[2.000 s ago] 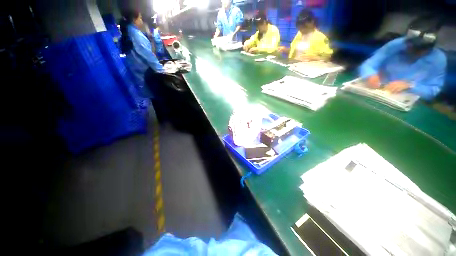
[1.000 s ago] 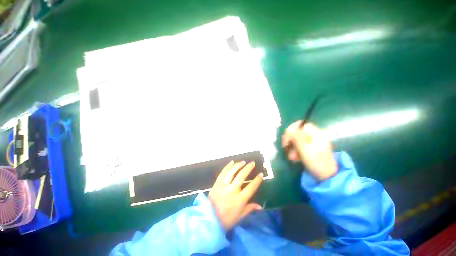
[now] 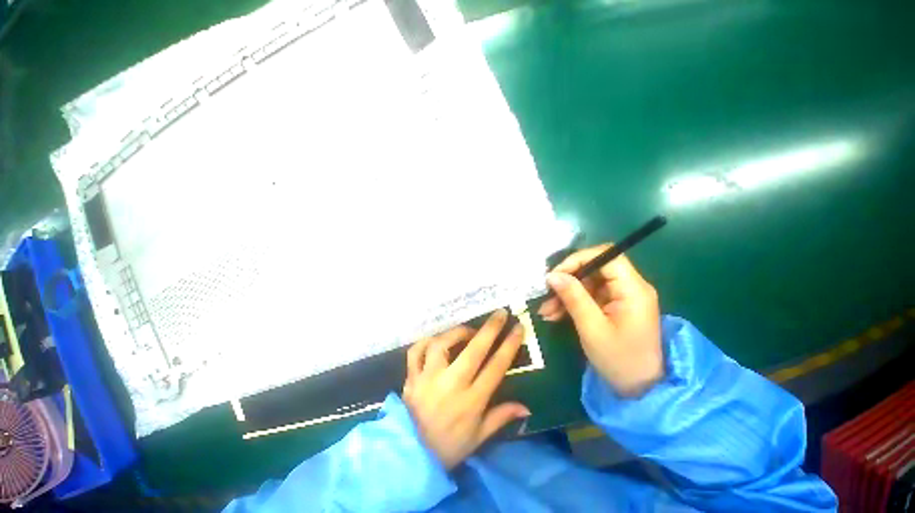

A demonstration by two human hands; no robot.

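Note:
The laptop bottom cover (image 3: 291,190) lies on crinkled white wrap (image 3: 150,401) on the green bench, bright silver-white with dark rectangles near two corners. A black liner sheet with pale yellow borders (image 3: 311,397) lies along its near edge. My left hand (image 3: 456,386) rests flat on the right part of the liner, fingers spread, holding nothing. My right hand (image 3: 607,316) grips dark tweezers (image 3: 627,243) like a pen, just right of the liner's end. The tweezer tip is hidden at my fingers, so I cannot tell whether it holds a piece.
A blue bin (image 3: 85,386) stands at the left edge with a small blue loop (image 3: 62,291) on its rim. A pink fan (image 3: 25,441) is at the bin. Stacked red items (image 3: 873,451) show at the lower right, below the green bench (image 3: 742,110).
My right hand has moved down and left, closer to the liner's right end. My left hand stays on the liner. The view has come closer to the cover.

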